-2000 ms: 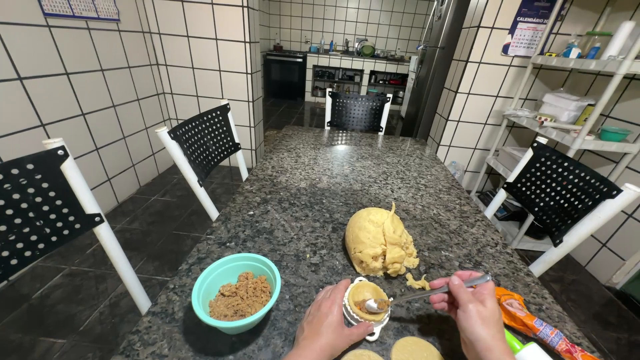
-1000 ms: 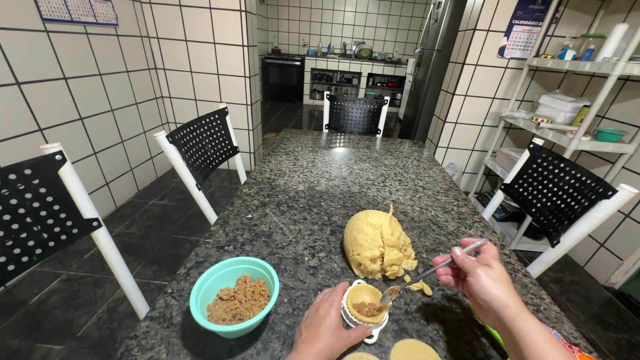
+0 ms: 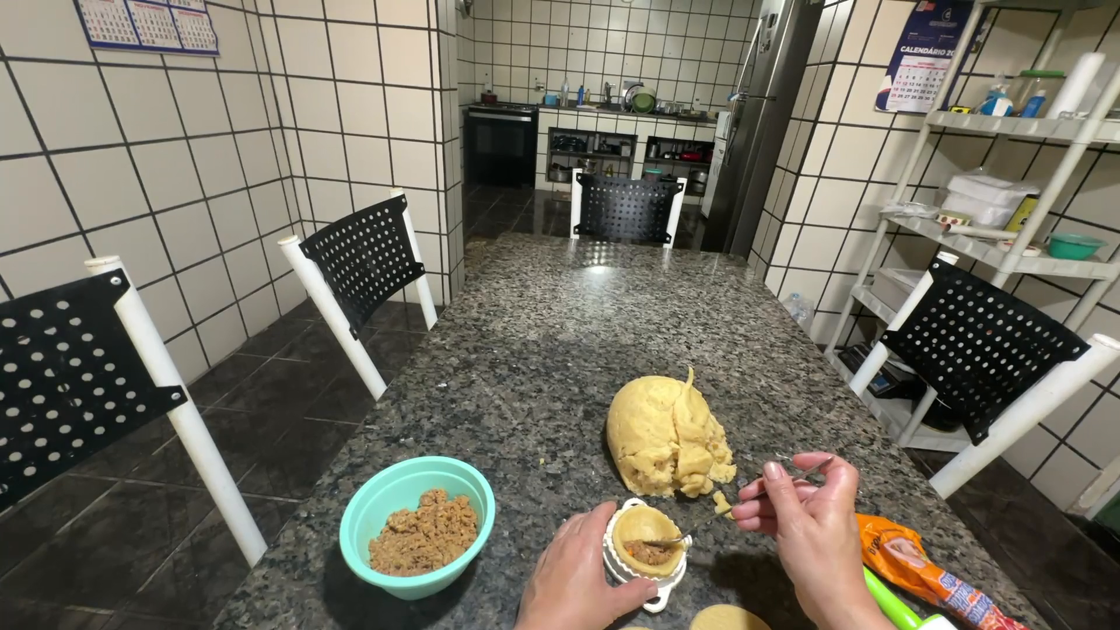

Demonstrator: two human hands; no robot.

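Observation:
My left hand (image 3: 573,569) grips the side of a small white mold with a scalloped rim (image 3: 619,564). A cup of yellow dough (image 3: 643,525) lines the mold, with brown crumbly filling (image 3: 649,552) in its bottom. My right hand (image 3: 809,525) holds a metal spoon (image 3: 700,525), its tip inside the dough cup. Behind the mold rests a large lump of yellow dough (image 3: 652,437), with a small scrap of dough beside it. At the left stands a turquoise plastic bowl (image 3: 354,534) of brown crumbly filling (image 3: 424,534).
Flat dough rounds (image 3: 728,618) lie at the near edge of the granite table (image 3: 534,367). An orange plastic package (image 3: 901,551) and a green-and-white object (image 3: 892,599) are right of my right hand. Black-and-white chairs (image 3: 363,262) surround the table; a shelf unit (image 3: 1006,127) stands at the right.
My right hand lifted the spoon's handle, then came lower again, with the spoon still at the mold. Brown filling now shows in the dough cup more plainly than two seconds ago.

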